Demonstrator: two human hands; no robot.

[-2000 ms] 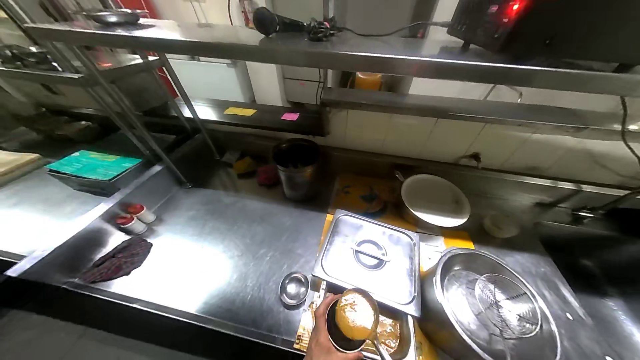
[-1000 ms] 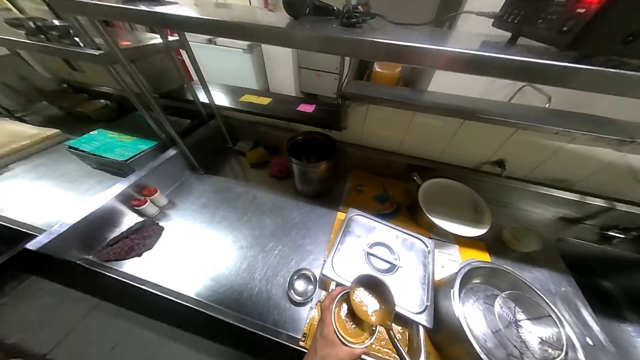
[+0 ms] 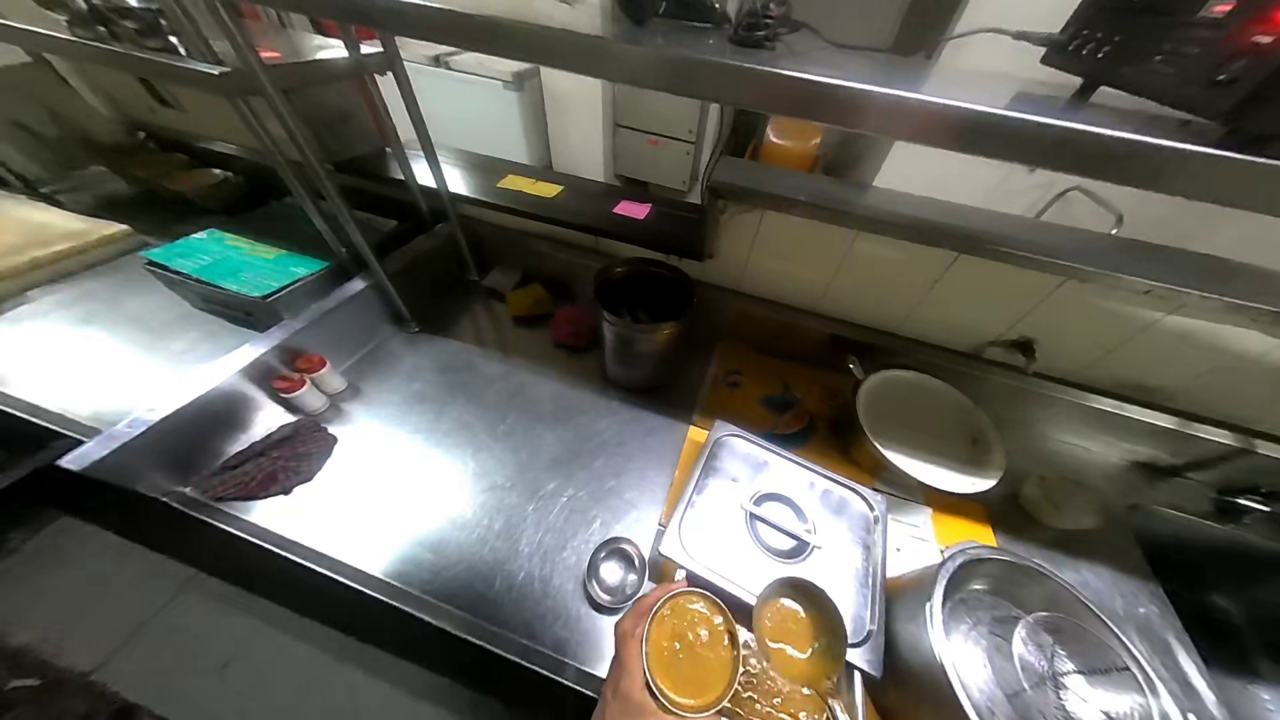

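At the bottom of the head view, my left hand point(image 3: 632, 655) grips a round cup point(image 3: 692, 652) filled with orange-brown sauce. Just right of its rim is a metal ladle point(image 3: 800, 632) with sauce in its bowl; its handle runs down out of the frame, and the hand on it is out of view. Beneath both lies a pan of the same chunky sauce point(image 3: 775, 693), partly covered by a steel lid point(image 3: 780, 525) with a central handle. A small steel bowl point(image 3: 615, 573) rests on the counter left of the cup.
A large steel pot point(image 3: 950, 630) holds a wire strainer point(image 3: 1080, 660) at right. Behind are a white-topped round pan point(image 3: 930, 430) and a dark-mouthed metal container point(image 3: 643, 325). A dark cloth point(image 3: 270, 462) and two red-topped shakers point(image 3: 310, 385) lie left. A metal shelf point(image 3: 800, 95) spans above.
The ladle has moved from over the cup to beside its right rim. The cup, partly filled one second ago, now holds sauce near its rim.
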